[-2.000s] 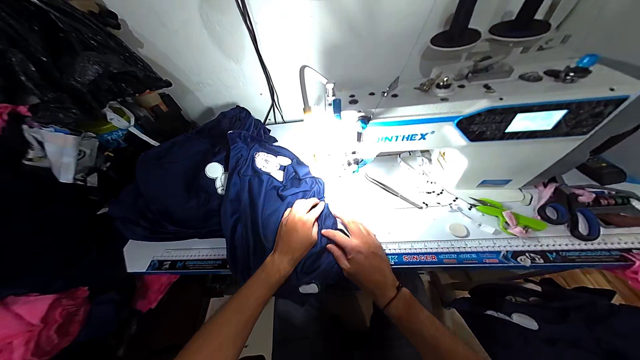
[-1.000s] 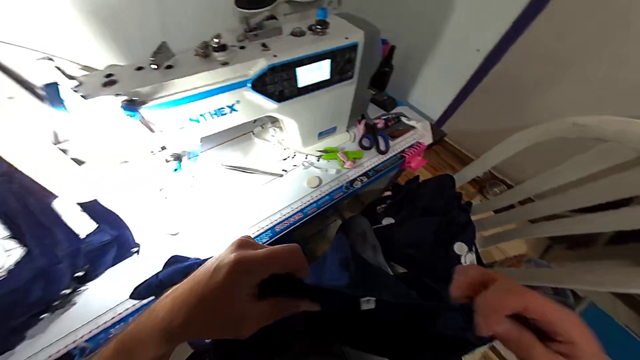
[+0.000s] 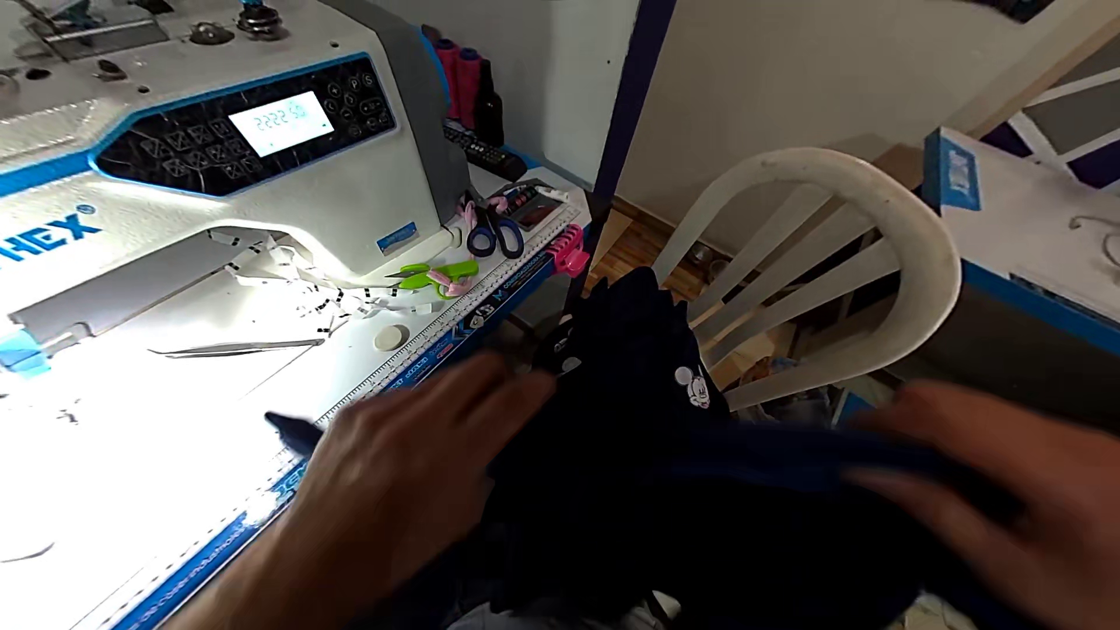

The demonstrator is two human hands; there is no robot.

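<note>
Between my hands a dark navy garment (image 3: 752,490) is stretched out over my lap, blurred by motion. My left hand (image 3: 420,455) grips its edge near the front edge of the sewing table. At the lower right, my right hand (image 3: 1006,490) holds the other end of the same cloth. Beyond them, more dark cloth (image 3: 630,350) with white cartoon-mouse prints lies over the seat of a white chair (image 3: 936,254). The white sewing machine (image 3: 350,219) stands on the table at the left, its panel lit.
On the table lie tweezers (image 3: 236,348), a round whitish disc (image 3: 391,338), green thread snips (image 3: 433,276), dark blue-handled scissors (image 3: 495,234) and a measuring tape strip (image 3: 411,350) along the edge. A pink clip (image 3: 569,251) sits at the corner. Another table (image 3: 1032,227) stands at the right.
The view has swung far to the right. My hands, earlier together on navy cloth at the machine, are now apart over my lap, with the garment stretched between them.
</note>
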